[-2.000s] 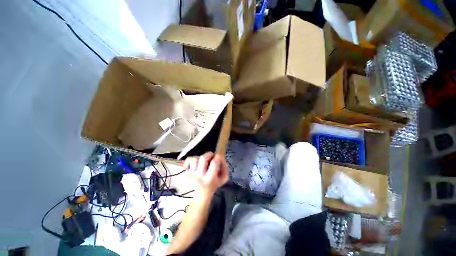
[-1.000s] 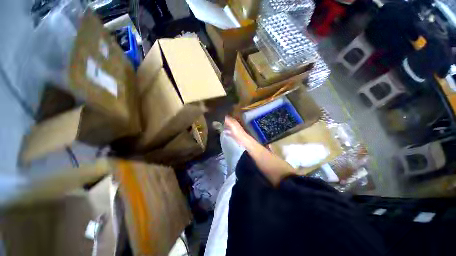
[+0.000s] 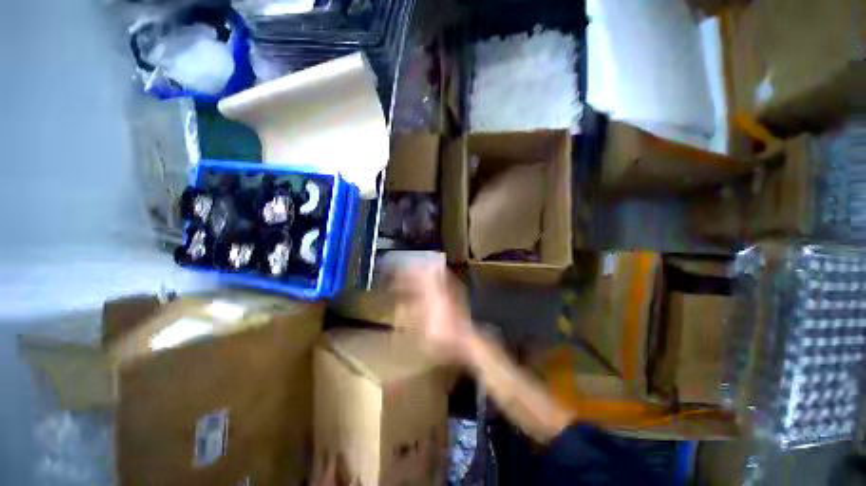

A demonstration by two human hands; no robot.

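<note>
My right hand (image 3: 435, 308) reaches in from the lower right, blurred, over the back edge of a brown carton (image 3: 351, 408). A pale flat piece (image 3: 410, 261) shows at its fingertips; whether it is held cannot be told. What seem to be fingers of my left hand (image 3: 328, 470) show at the bottom edge against the carton's front, mostly cut off. The carton stands upright; its top looks largely covered by flaps, and its inside is hidden.
A blue bin (image 3: 344, 237) of black round parts stands beyond, beside a curled pale sheet (image 3: 318, 119). An open carton (image 3: 517, 271) holds loose cardboard. A large carton (image 3: 218, 399) stands left. Clear blister trays (image 3: 821, 342) are at right; a black crate (image 3: 527, 81) holds white pieces.
The view has swung away from the open work carton to the area beyond. My right hand has moved from near my knee to the carton's back edge. My left hand now barely shows.
</note>
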